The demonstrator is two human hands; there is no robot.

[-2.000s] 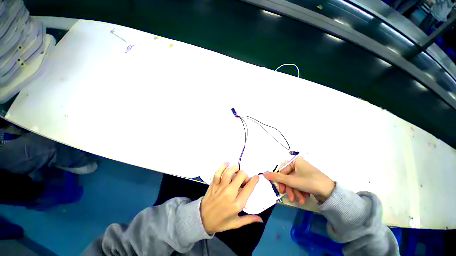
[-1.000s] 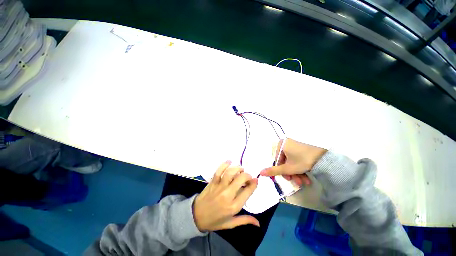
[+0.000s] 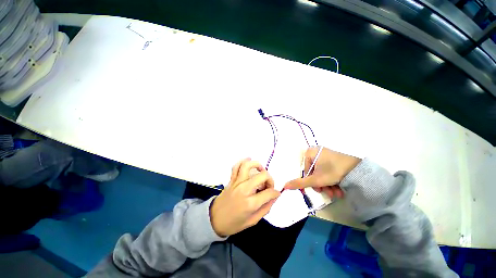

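Observation:
A white panel [image 3: 285,215] lies at the bench's near edge, partly over it and washed out against the bench top. A thin red-and-black wire harness [image 3: 276,140] loops over it, with a small dark plug [image 3: 261,113] at its far corner. My left hand [image 3: 247,196] and my right hand [image 3: 321,172] meet at the harness's near part, fingertips pinching the wire between them. A white lead runs over my right hand's fingers. A dark lead with a pale tip [image 3: 308,201] lies below my right hand near the panel edge.
Stacked white panels [image 3: 33,62] stand at the bench's left end. A white cord [image 3: 326,57] curves over the bench's far edge beside the dark green belt [image 3: 217,24]. A seated person's leg [image 3: 60,157] shows at left. A blue stool [image 3: 353,252] is below the bench.
The view has shifted slightly. My right hand has moved in from the harness's right plug to beside my left fingertips. The harness's right branch has shifted, and the white lead now lies across my right hand.

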